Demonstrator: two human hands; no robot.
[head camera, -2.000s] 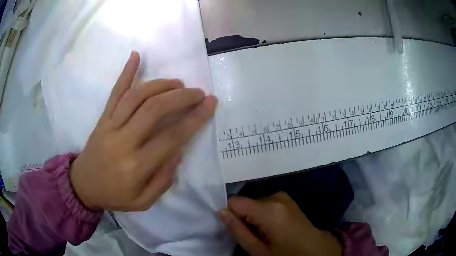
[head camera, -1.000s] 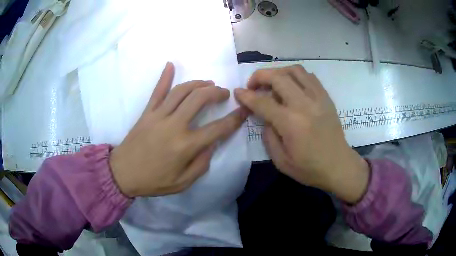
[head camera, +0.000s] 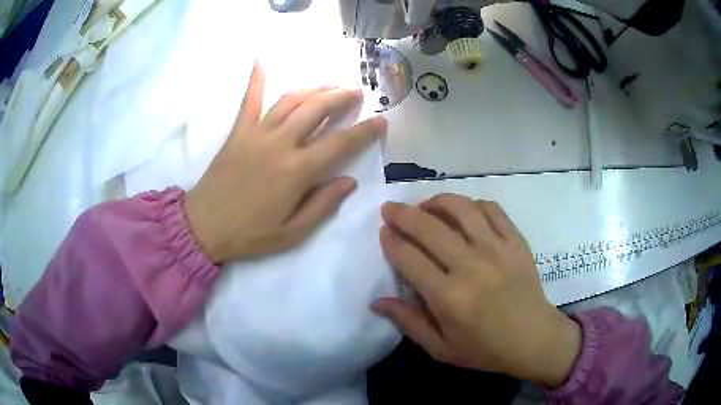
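A white fabric piece (head camera: 292, 316) lies on the table and hangs over its front edge, its straight right edge running up to the presser foot (head camera: 368, 65). My left hand (head camera: 285, 170) lies flat on the fabric with fingers spread, its fingertips near the edge just below the needle area. My right hand (head camera: 474, 277) rests at the fabric's right edge, lower down, with the fingertips touching or close to it. Whether the right fingers pinch the edge cannot be told. The sewing machine head (head camera: 387, 17) is above.
Pink-handled snips (head camera: 541, 71) and black scissors (head camera: 573, 39) lie right of the machine head. A cream ribbed knob (head camera: 465, 52) is beside the needle. A thin white strip (head camera: 593, 138) stands upright at right. Cream strips (head camera: 59, 99) lie at left. A ruler scale (head camera: 624, 249) follows the table edge.
The view has shifted so the machine head and tools now show. My left hand has moved up near the presser foot. My right hand has come from below, then left the left fingertips and moved lower.
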